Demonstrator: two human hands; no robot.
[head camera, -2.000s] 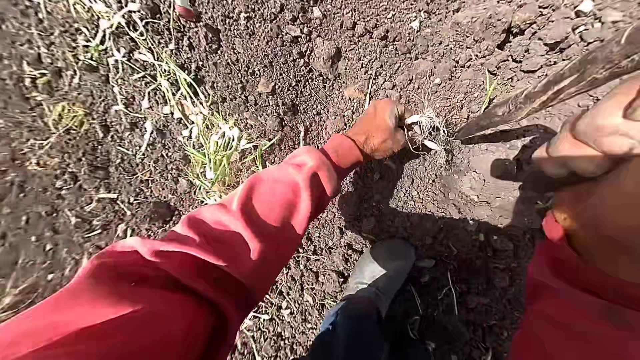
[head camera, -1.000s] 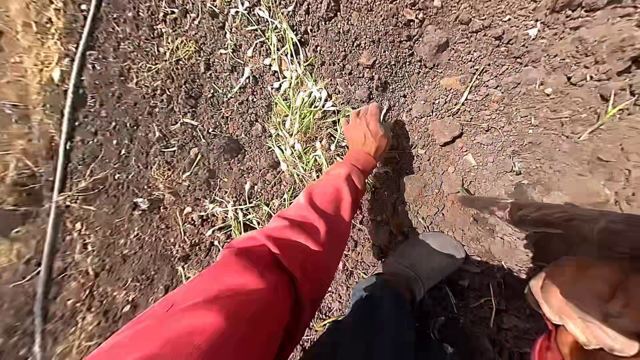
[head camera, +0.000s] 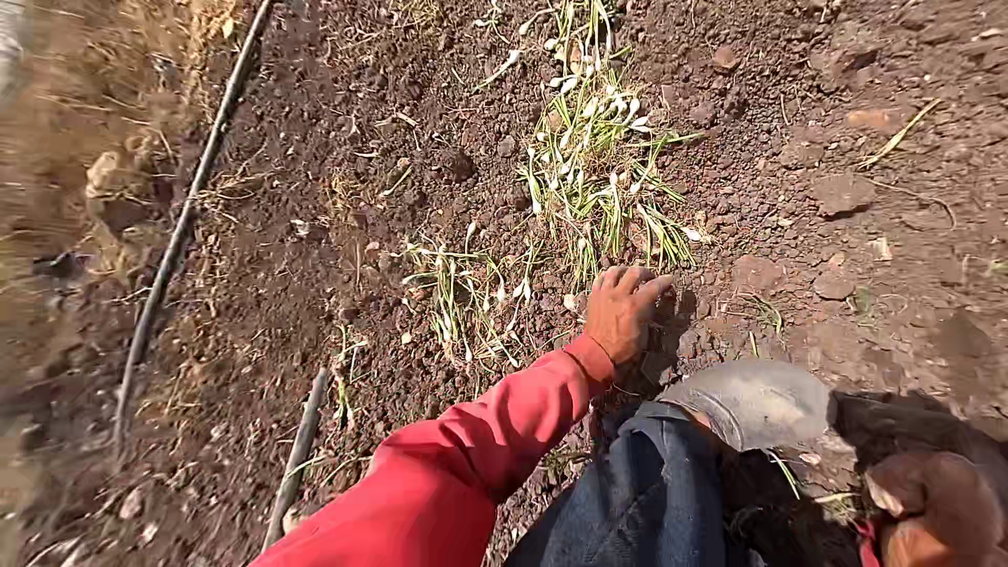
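Note:
My left hand (head camera: 622, 311), at the end of a red sleeve, is at the soil with its back up, at the near end of a pile of small white bulbs with green leaves (head camera: 598, 165). Its fingertips are hard to make out, so I cannot tell whether it holds anything. A smaller scatter of the same bulb plants (head camera: 465, 295) lies to its left. At the lower right my right hand (head camera: 937, 504) is blurred and curled around the end of a dark wooden shaft (head camera: 898, 429).
A dark hose or pipe (head camera: 185, 220) runs along the left side, with dry straw beyond it. A short stick or pipe piece (head camera: 299, 457) lies at the lower left. My grey boot (head camera: 764, 402) stands on the soil beside my left hand. Stones (head camera: 843, 194) lie at the right.
My left hand was at a clump of pale roots beside the shaft two seconds ago; it has moved left to the bulb pile, and that clump is no longer seen in it. The view has shifted left.

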